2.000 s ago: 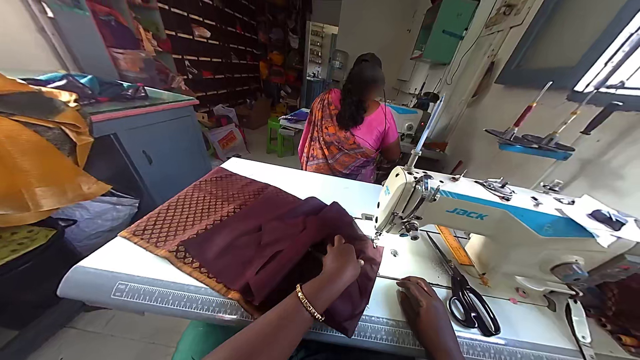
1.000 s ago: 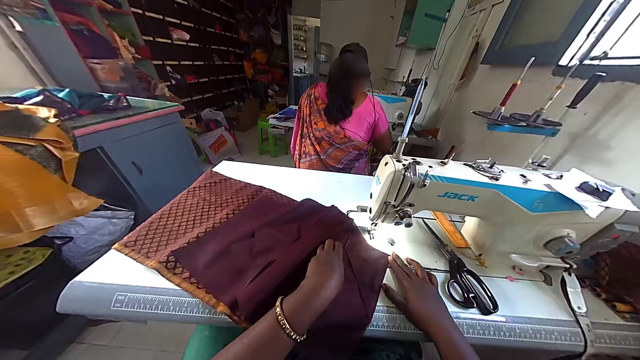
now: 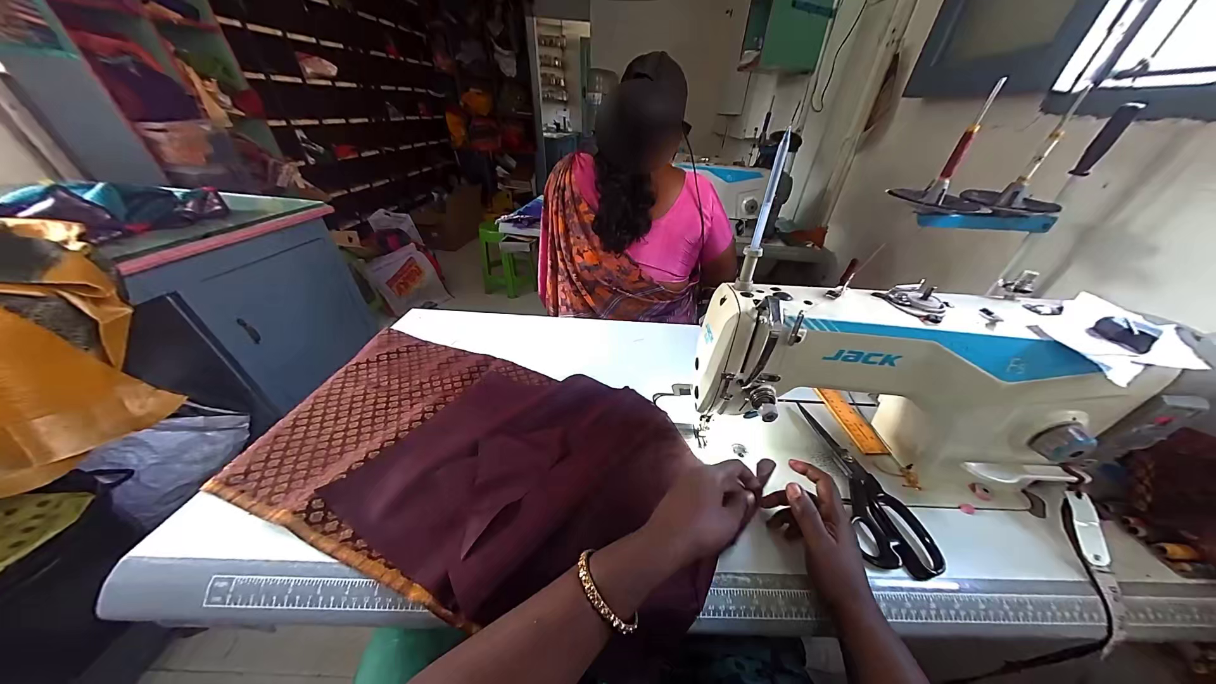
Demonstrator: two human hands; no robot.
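Observation:
Maroon cloth [image 3: 532, 456] with a patterned, gold-edged border [image 3: 361, 418] lies over the left half of the sewing table. My left hand [image 3: 717, 503] grips the cloth's right edge between its fingers, in front of the needle area of a Jack sewing machine [image 3: 912, 351]. Close beside it, my right hand [image 3: 812, 508] has its thumb and forefinger raised and apart; its fingertips are near the left hand's, and whether they touch the cloth is unclear. Black-handled scissors [image 3: 879, 518] lie just right of the right hand, blades pointing back toward an orange ruler [image 3: 850, 423].
A measuring scale runs along the table's front edge [image 3: 285, 591]. Thread spools stand on a blue-based holder [image 3: 988, 220] at the right. A measuring tape [image 3: 1107, 589] hangs over the right front. Another person [image 3: 632, 209] sits beyond the table; a blue cabinet [image 3: 275, 313] stands left.
My left hand has moved right along the cloth to its edge, near my right hand. The right hand's fingers, earlier flat on the table, are now raised.

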